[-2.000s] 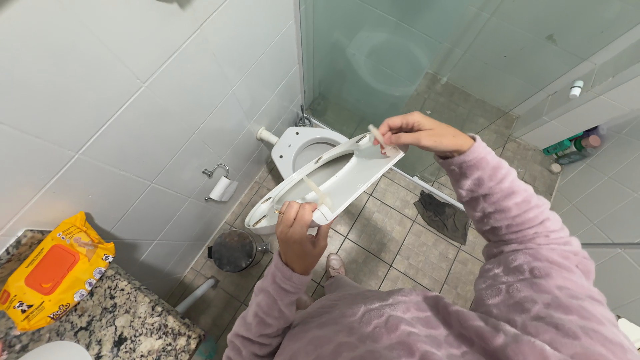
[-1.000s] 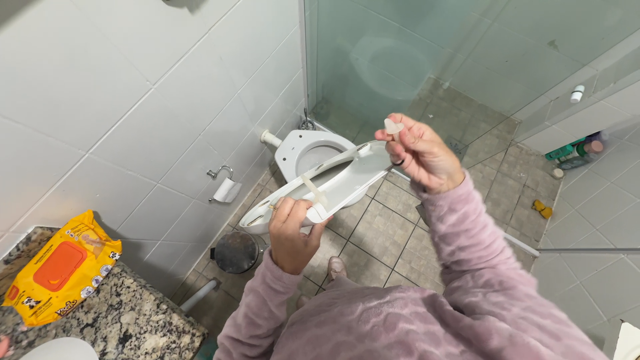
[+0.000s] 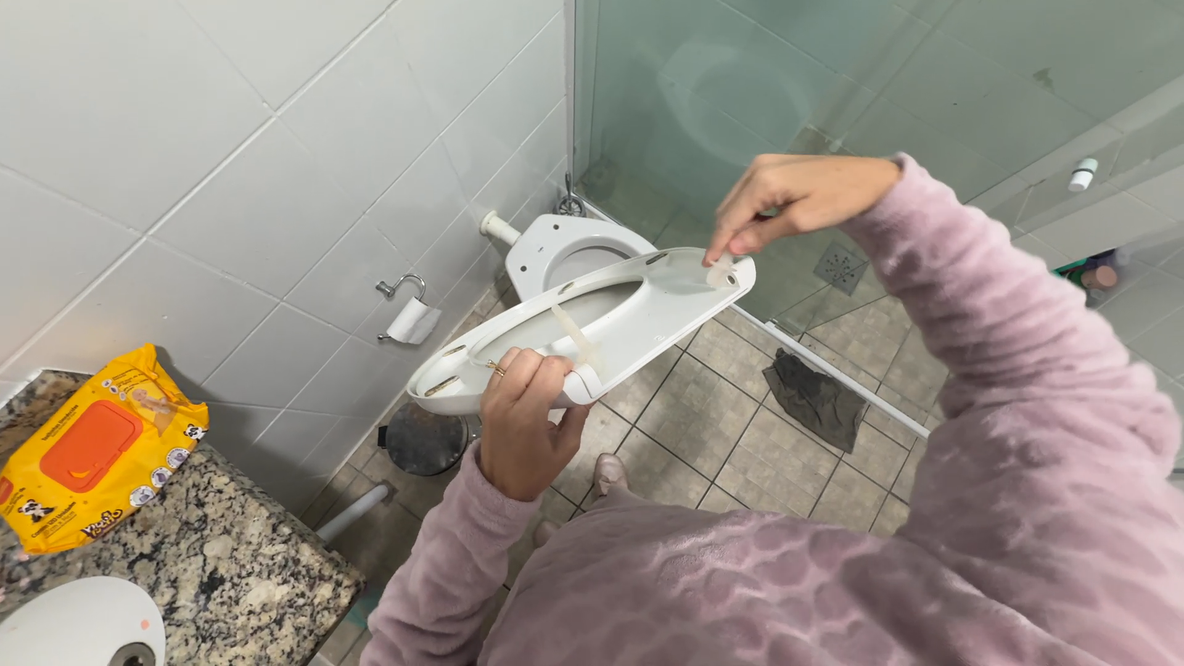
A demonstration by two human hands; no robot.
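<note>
A white plastic toilet seat with its lid [image 3: 638, 338] is held up, tilted, in front of my body. My left hand [image 3: 527, 421] grips its near edge, with the thumb below and the fingers on top. Beside those fingers a translucent plastic strip or bolt [image 3: 575, 335] lies across the seat. My right hand [image 3: 786, 203] has its fingertips on a small translucent plastic piece [image 3: 721, 272] at the seat's far right corner, by a hole. Behind and below the seat stands the bare white toilet bowl [image 3: 578, 250], with mounting holes in its rim.
A yellow wipes pack [image 3: 97, 449] and part of a white basin [image 3: 83, 624] are on the granite counter [image 3: 231, 546] at left. A paper roll [image 3: 413, 320] hangs on the wall above a dark round bin [image 3: 425, 439]. A glass shower screen [image 3: 703, 111] and a dark cloth [image 3: 814, 398] are at right.
My right hand has brought the small translucent piece, held up above the seat a second ago, down to the seat's corner. My left hand keeps its hold on the seat.
</note>
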